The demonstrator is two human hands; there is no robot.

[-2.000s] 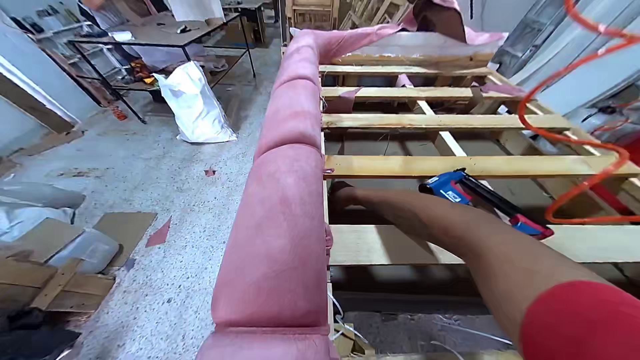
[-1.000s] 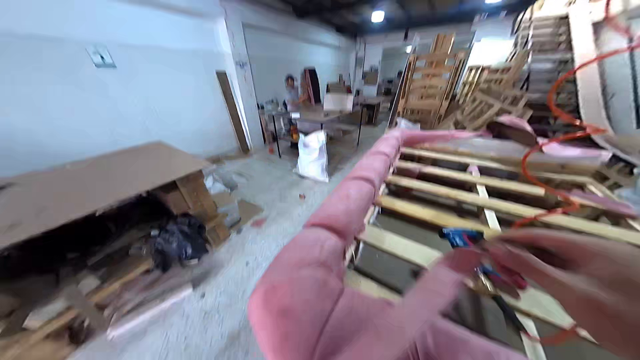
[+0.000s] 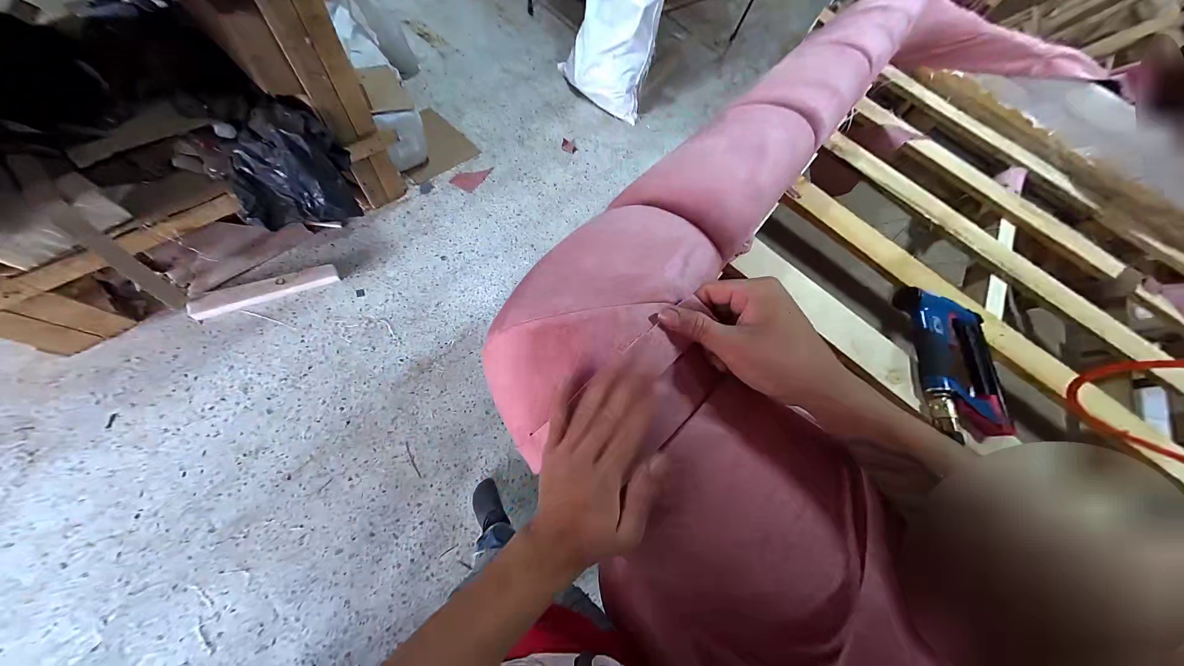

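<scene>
Pink upholstery fabric (image 3: 758,518) covers the rounded corner of a padded frame edge (image 3: 731,166), with seams and folds at the corner. My left hand (image 3: 597,462) lies on the fabric at the corner, its fingers blurred and holding nothing that shows. Just above it and to its right, my right hand (image 3: 740,324) pinches a fold of the fabric between thumb and fingers. A blue and black pneumatic staple gun (image 3: 953,356) rests on the wooden slats (image 3: 925,213), right of my right hand.
An orange air hose (image 3: 1101,421) curls over the slats at the right. A white sack (image 3: 615,55) stands on the speckled floor. Wood offcuts (image 3: 264,291), a black plastic bag (image 3: 291,166) and a wooden frame (image 3: 342,102) are at the left. Part of a foot (image 3: 488,504) shows below the corner.
The view has swung down to the padded corner. My left hand now lies on the fabric there. My right hand, reaching between the slats two seconds ago, now pinches fabric at the corner.
</scene>
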